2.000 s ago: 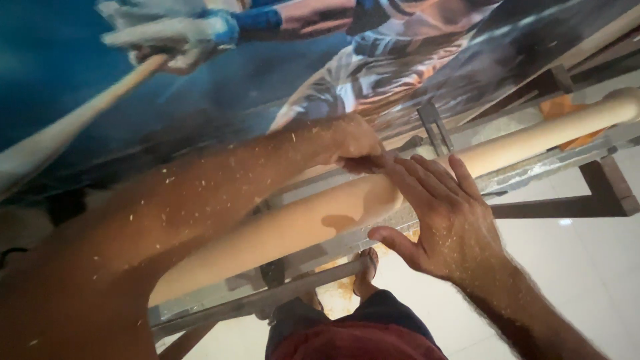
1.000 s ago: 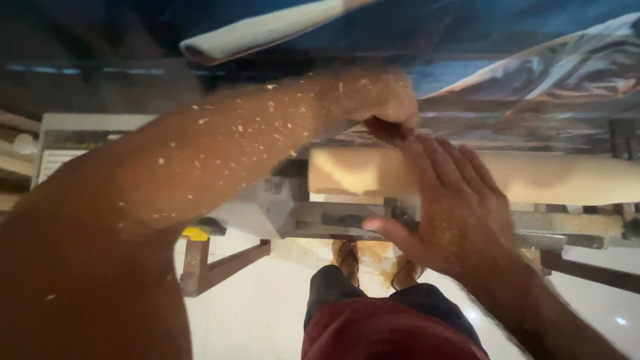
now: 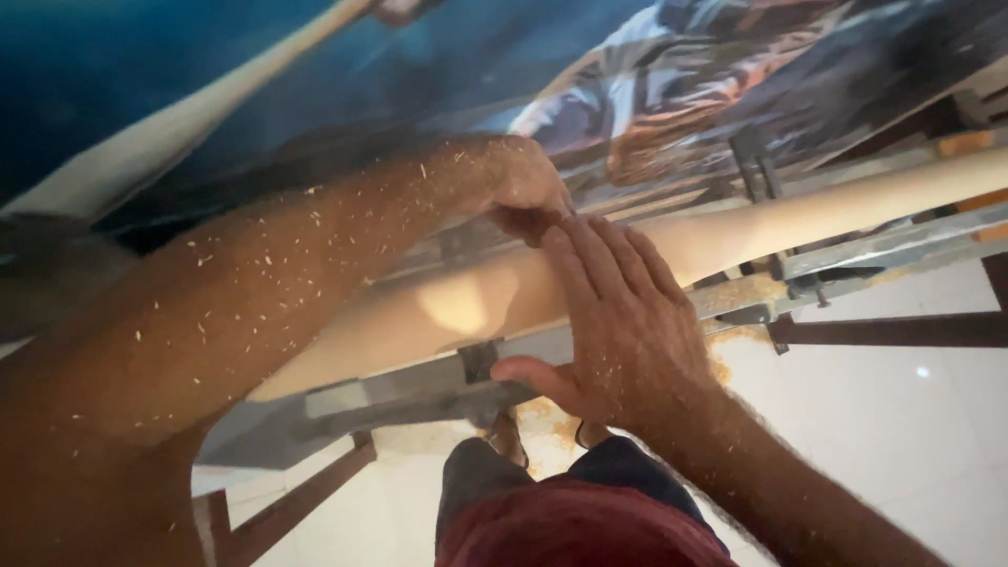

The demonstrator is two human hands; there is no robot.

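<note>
A pale turned wooden baseball bat (image 3: 465,303) lies lengthwise on a wood lathe, its thick part at the left and its thin part toward the upper right. My right hand (image 3: 630,315) is laid across the bat, fingers straight and thumb spread; its palm side is hidden. At the far side of the bat, my left hand (image 3: 539,189) bends down with curled fingers, touching or very near the right fingertips. Whether anything is pinched in the left fingers cannot be seen. Wood chips stick to both forearms. My left forearm covers part of the thick end.
The metal lathe bed (image 3: 890,252) runs along the near side of the bat. Dark support legs (image 3: 898,331) stand on the pale tiled floor (image 3: 858,409), with shavings near my feet. Behind the bat is a large printed picture (image 3: 394,87) of a bat and a player.
Both hands have moved rightward along the bat, away from the thick end visible one second ago, and remain close together. The view has swung and tilted.
</note>
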